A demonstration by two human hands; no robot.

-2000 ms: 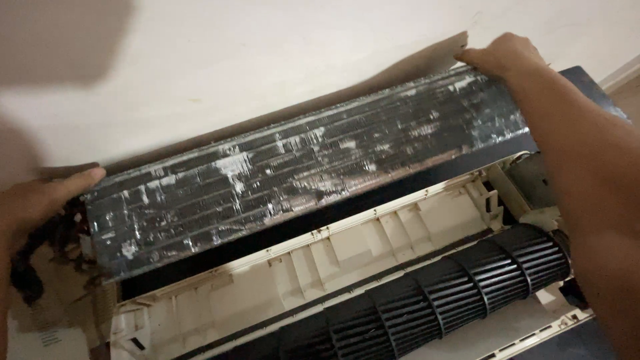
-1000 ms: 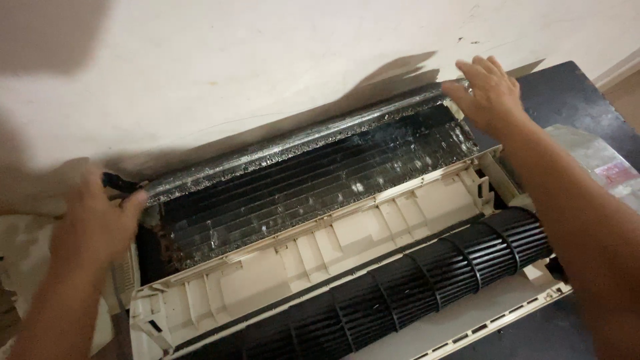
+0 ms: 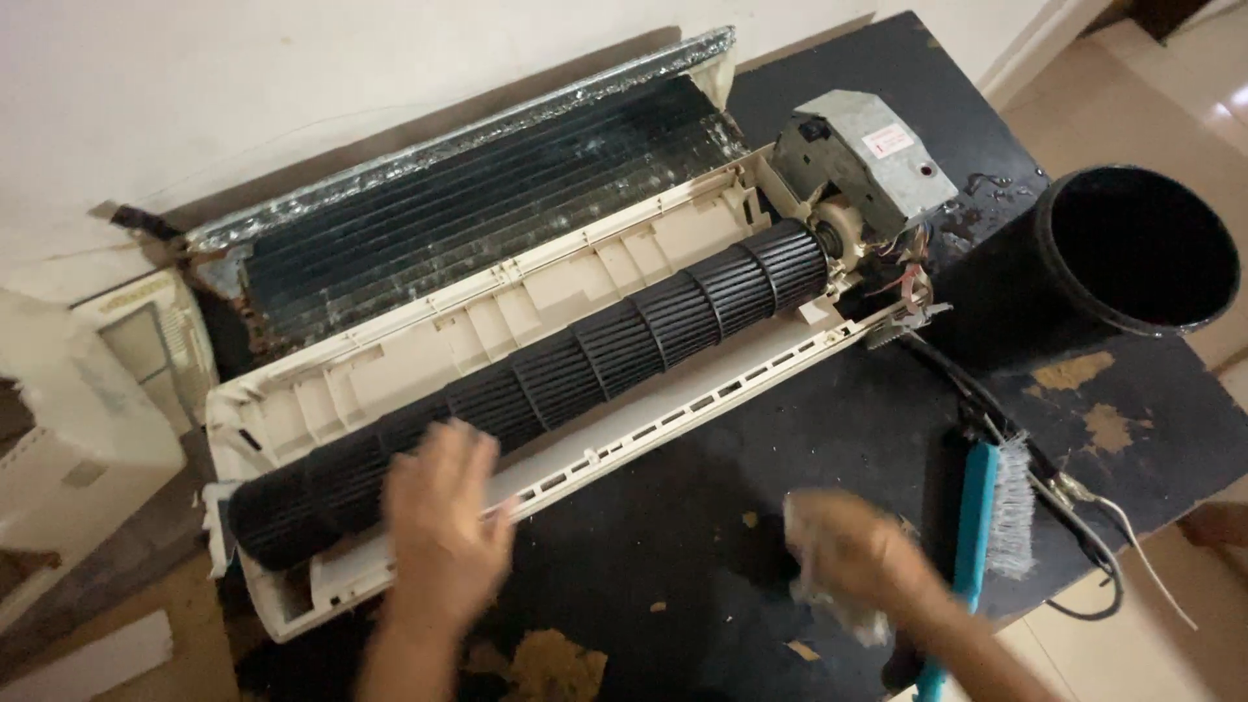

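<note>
An air conditioner's cream plastic base (image 3: 487, 322) lies at a slant on a black tabletop, with a black cylindrical blower fan (image 3: 604, 361) along it. My left hand (image 3: 444, 526), blurred, is over the fan's lower left part and the base's front edge, fingers apart; whether it touches them cannot be told. My right hand (image 3: 848, 546) is closed on a crumpled pale cloth or plastic piece (image 3: 863, 619) above the tabletop. A finned coil (image 3: 487, 205) with a silvery edge leans behind the base, by the wall. A metal box (image 3: 868, 161) sits at the fan's right end.
A turquoise-handled brush (image 3: 980, 517) lies right of my right hand, beside dark cables (image 3: 1053, 487). A black cylindrical container (image 3: 1053, 263) lies tilted at the right. Cream plastic covers (image 3: 78, 439) stand at the left. The black tabletop (image 3: 673, 546) has worn patches and wet spots.
Both hands have left the finned coil, which now leans by the wall behind the base. My right hand now holds a crumpled pale piece. The view has shifted to the right.
</note>
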